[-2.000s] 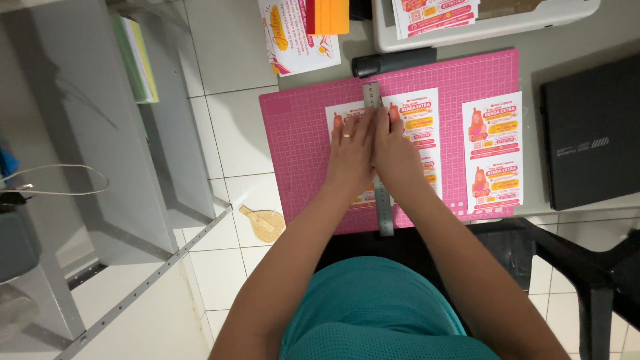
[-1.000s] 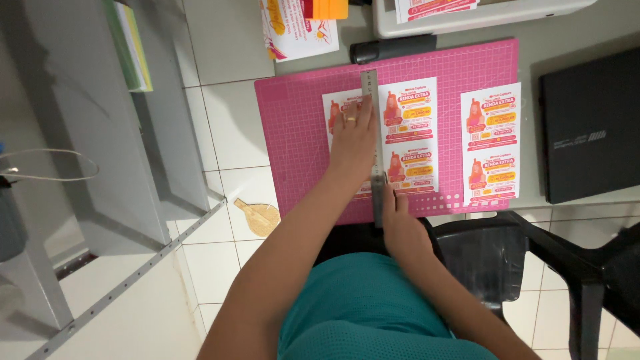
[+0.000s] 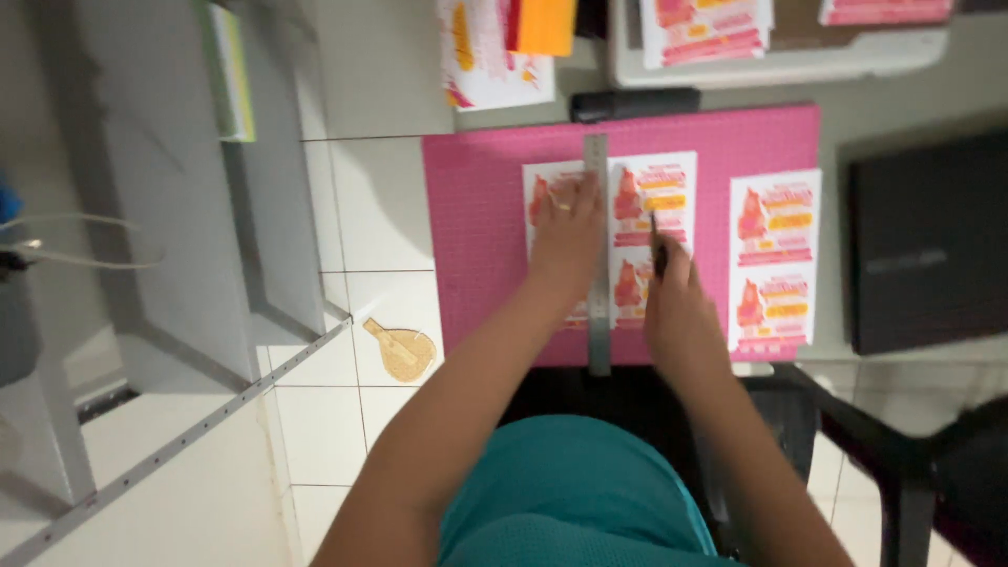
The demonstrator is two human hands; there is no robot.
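Observation:
A steel ruler lies upright in view across a pink cutting mat, its lower end past the mat's near edge. My left hand presses on the ruler's left side and on a printed sheet beneath, fingers spread a little. My right hand grips a slim dark cutting tool, probably a craft knife, over the printed flyers just right of the ruler. Another printed strip of two flyers lies at the mat's right side.
Behind the mat lie a black cylindrical object, a white printer-like device bearing prints, and more printed sheets with an orange item. A closed black laptop is at right. Grey shelving stands left; a black plastic chair is near right.
My right hand has moved up from the ruler's lower part to over the flyers right of it, with the cutting tool now visible. My left hand stays on the ruler.

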